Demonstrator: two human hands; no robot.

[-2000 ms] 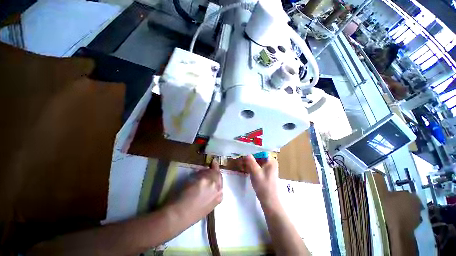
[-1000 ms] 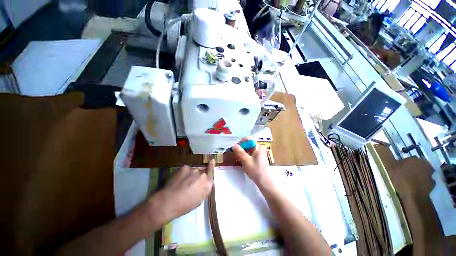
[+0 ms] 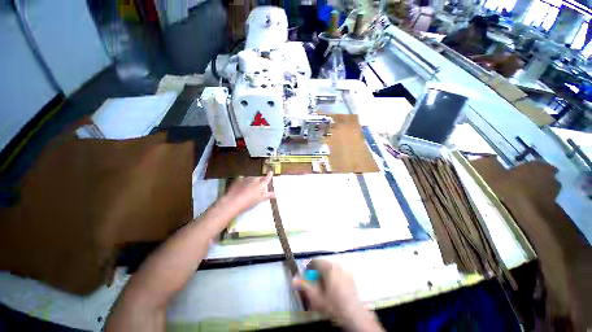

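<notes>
A narrow brown strap [image 3: 280,224] runs from the brass-yellow clamp foot [image 3: 295,162] towards me, over the white template [image 3: 318,207]. My left hand [image 3: 250,191] has a fingertip on the strap's far end beside the clamp foot. My right hand [image 3: 331,288], slightly blurred, is at the strap's near end by the table's front edge. It holds a teal-blue handled tool [image 3: 312,276]; its tip is not visible. Whether the right fingers also pinch the strap is unclear. A brown bag panel [image 3: 354,142] lies flat under the white machine head [image 3: 256,107].
Brown panels [image 3: 143,188] lie at the left and more brown panels [image 3: 539,207] at the far right. A strap bundle [image 3: 454,214] lies right of the machine, before a control screen [image 3: 433,117]. White sheets [image 3: 133,115] lie behind the left panels. A person [image 3: 472,35] is far back.
My right hand, with the teal tool, has moved from beside the clamp foot down to the strap's near end. My left hand stays by the clamp foot. The view has pulled back.
</notes>
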